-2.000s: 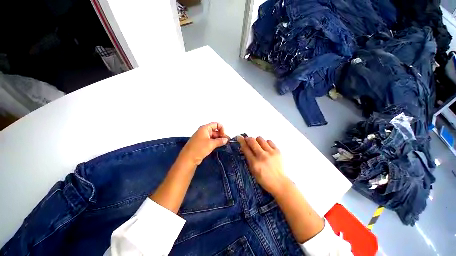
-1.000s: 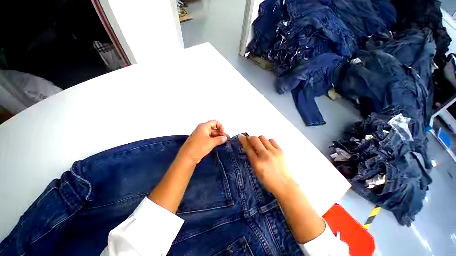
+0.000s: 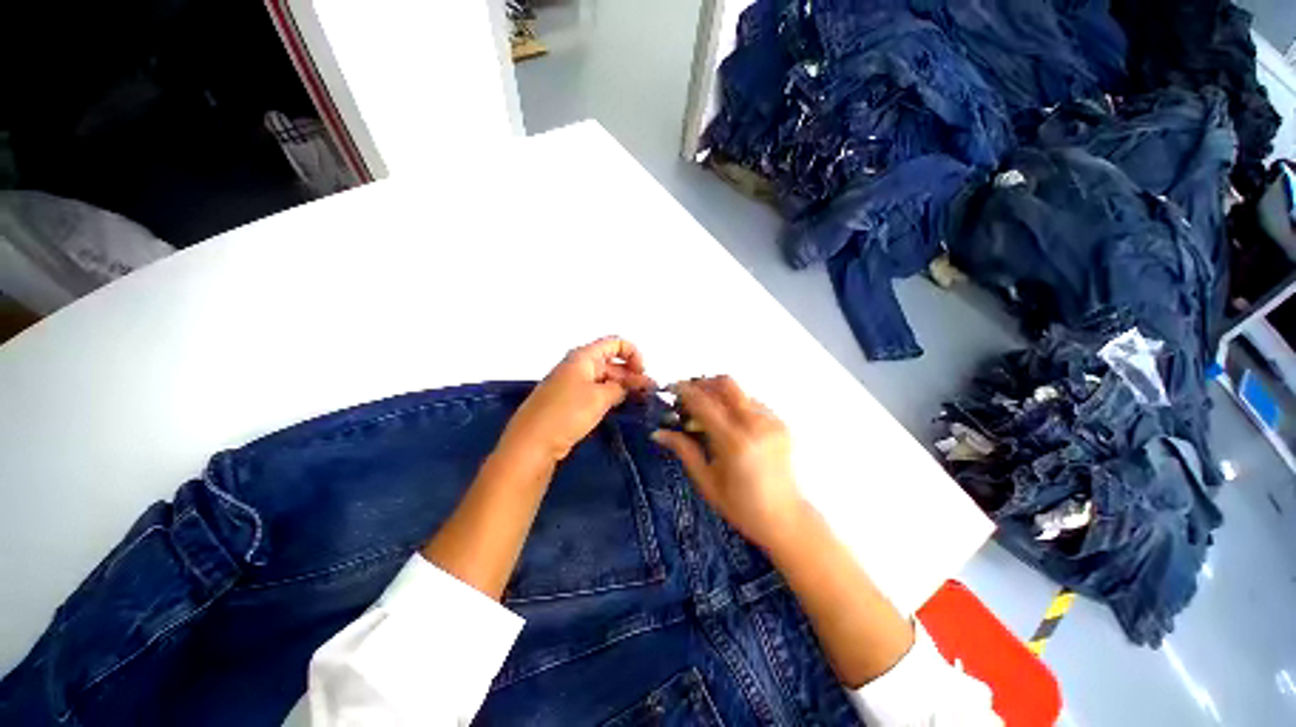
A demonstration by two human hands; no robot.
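Dark blue jeans (image 3: 370,497) lie on the white table with a stitched patch pocket (image 3: 576,533) facing up. My left hand (image 3: 576,405) pinches the far edge of the jeans beside the waistband (image 3: 697,526). My right hand (image 3: 732,447) is at the far end of the waistband, thumb and fingers around a small tool with a bit of yellow at the fingers and a short pale tip, which looks like the thread snips (image 3: 687,423). The snips are mostly hidden by my fingers. Whether a thread is there is too small to tell.
The white table (image 3: 427,284) has its right edge beyond my right hand. A red stool (image 3: 995,660) stands by the table at lower right. Heaps of dark denim garments (image 3: 910,85) lie on the grey floor. Pale cloth (image 3: 85,249) is at far left.
My right thumb has moved down and away from the fingers, and the yellow tool now shows in the right hand. My left hand stays at nearly the same spot.
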